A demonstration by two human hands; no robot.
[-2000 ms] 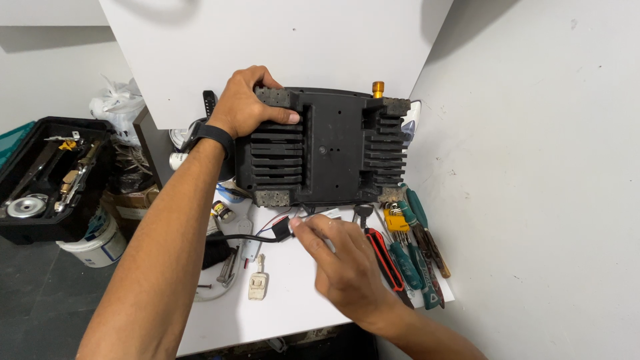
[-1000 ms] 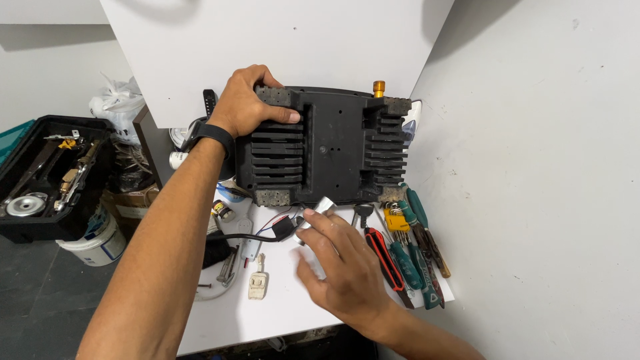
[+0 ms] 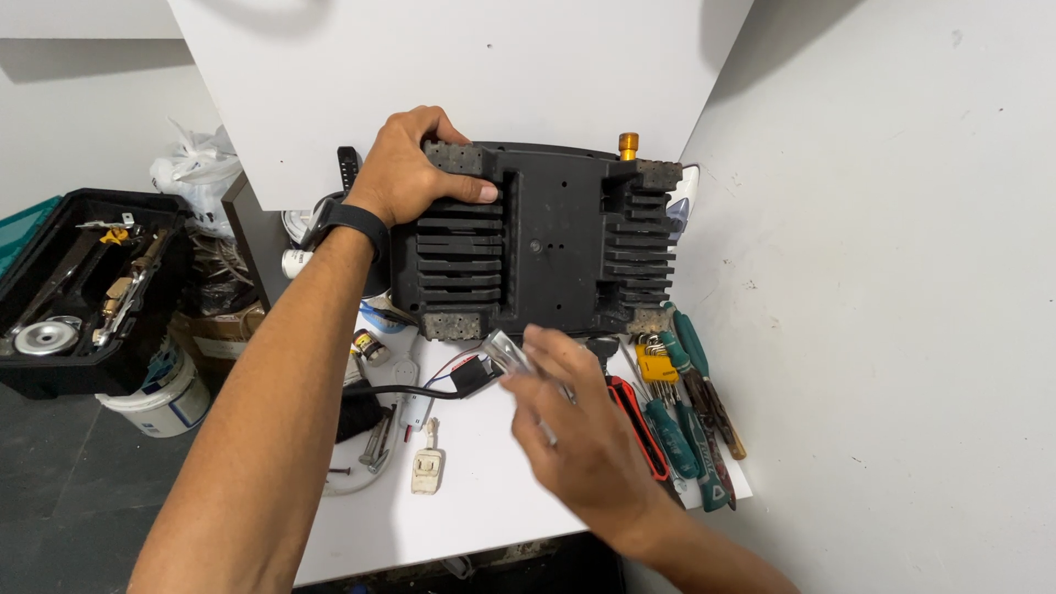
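Observation:
With thumb and fingers, my left hand (image 3: 417, 169) grips the upper left corner of a black plastic housing (image 3: 549, 247), which stands tilted on the white table and shows its ribbed side and worn grey corner pads. My right hand (image 3: 569, 412), slightly blurred, holds a shiny metal piece (image 3: 507, 353) just below the housing's lower edge; its exact kind is unclear. Beside it, a black cable (image 3: 412, 391) ends at a small black block (image 3: 472, 375) with thin red and blue wires. A brass-coloured fitting (image 3: 629, 147) sticks up from the housing's top right.
A beige plug adapter (image 3: 426, 470) lies on the white table (image 3: 462, 516). Green-handled pliers (image 3: 709, 462), a yellow hex key holder (image 3: 656, 363) and a red-and-black tool (image 3: 639, 425) lie at right. An open black toolbox (image 3: 91, 371) sits at left on a white bucket (image 3: 161, 404). Walls stand close by.
My right hand has shifted away from the black block, and the metal piece now shows between its fingers. My left hand and the housing have stayed in place.

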